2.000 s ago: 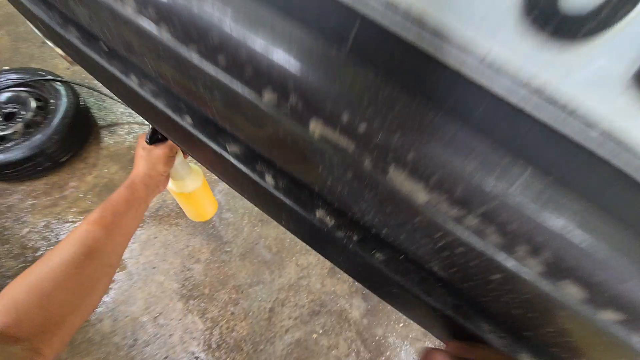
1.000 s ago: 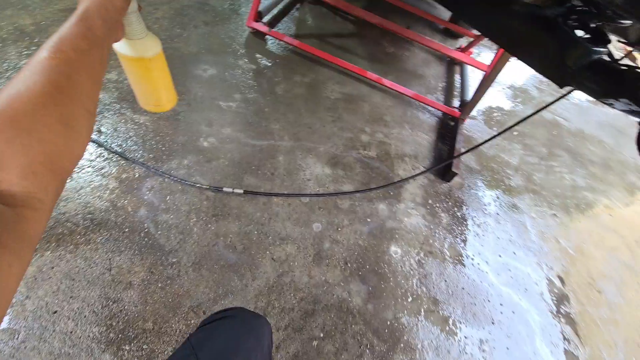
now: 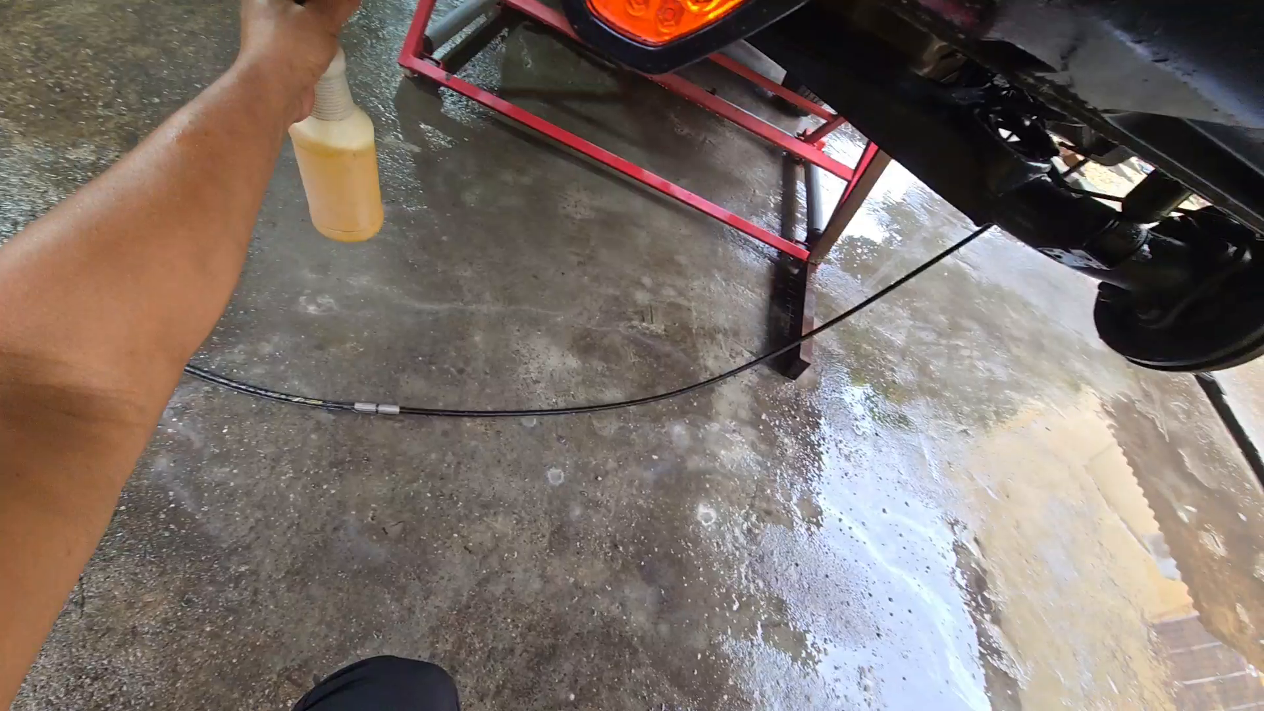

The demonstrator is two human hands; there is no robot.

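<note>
At the upper left of the head view, my left hand is closed around the neck of a spray bottle with yellow-orange liquid in it. The bottle's top and trigger are mostly hidden by the hand and the frame edge. An orange vehicle lamp with a black surround shows at the top, to the right of the bottle. Dark underbody parts of the raised vehicle fill the upper right. My right hand is out of the frame.
A red metal frame stand stands on the wet concrete floor. A black hose with a metal coupling curves across from the left to the underbody. My dark-clothed knee shows at the bottom edge.
The view has swung from the dark vehicle panel to the floor and underbody. Since one second ago, the lamp has come into view; my left hand still holds the bottle.
</note>
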